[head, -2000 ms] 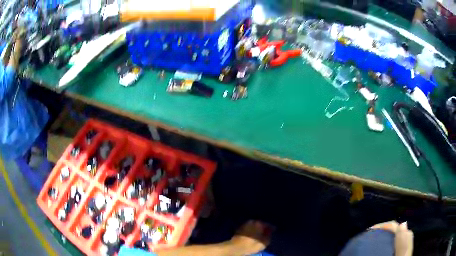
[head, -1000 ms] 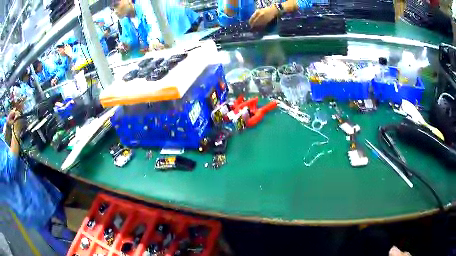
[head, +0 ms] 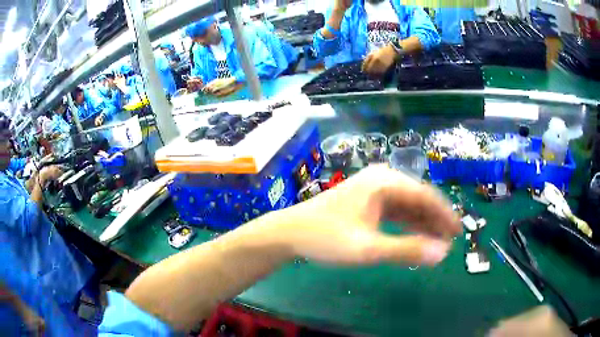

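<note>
My left hand (head: 368, 220) reaches from the lower left over the green mat (head: 296, 289), slightly blurred. Its fingers curve towards the thumb with a gap between them, and nothing shows in it. My right hand (head: 536, 326) is a blurred part at the bottom right edge; its fingers and anything in it cannot be made out. A small white-silver module (head: 477, 261) lies on the mat right of my left hand. Thin tweezers (head: 518, 270) lie farther right. My left hand and forearm hide the middle of the mat.
A blue bin (head: 224, 201) holds up a white board (head: 197, 146) with black discs. Clear cups (head: 372, 146) and blue parts bins (head: 467, 170) stand behind. A thick black tool (head: 559, 233) with cable lies right. A red tray (head: 247, 322) is below the bench edge. People in blue work beyond.
The view has tilted up, so the bench sits lower and more people show. My left hand has come into view over the mat. More of my right hand shows at the bottom right.
</note>
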